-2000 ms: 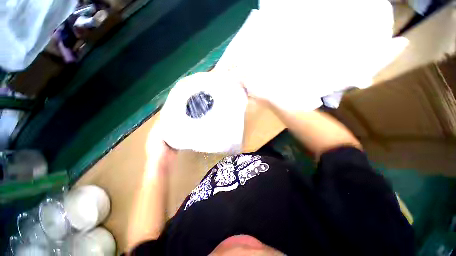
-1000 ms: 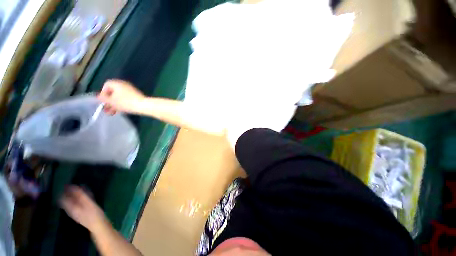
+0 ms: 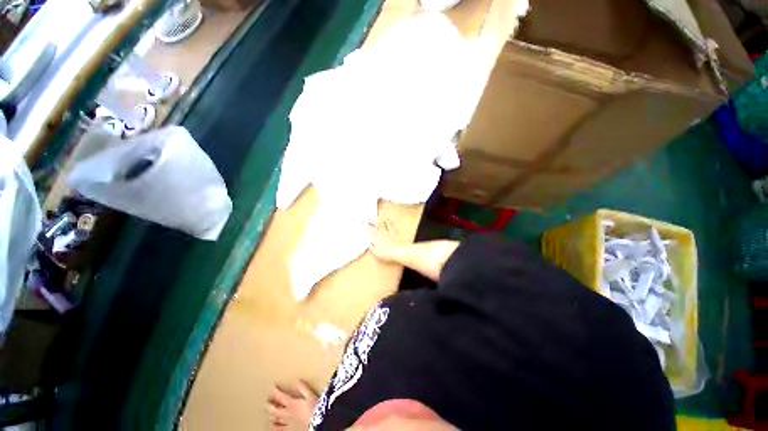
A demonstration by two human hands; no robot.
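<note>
A bright white stack of bags (image 3: pixel 379 109) lies on the cardboard-covered bench (image 3: pixel 244 337). A white bag (image 3: pixel 324 252) hangs out from its near end over the cardboard. My right hand (image 3: pixel 387 246) is at this bag's right edge and appears to grip it; glare washes out the fingertips. My left hand (image 3: pixel 290 404) is low on the bench near my body, empty, with fingers apart. A cloudy white bagged unit (image 3: pixel 160 181) lies on the far side of the dark green conveyor belt (image 3: pixel 227 109), a dark round end showing.
A large open brown carton (image 3: pixel 556 126) stands right of the bag stack. A yellow crate (image 3: pixel 690 295) of small white parts is on the green floor at the right. White parts (image 3: pixel 139 118) and a white perforated basket (image 3: pixel 178 21) lie beyond the belt.
My right hand has let go of the bagged unit and moved back to a bag by the stack. My left hand has come back from the belt to the bench.
</note>
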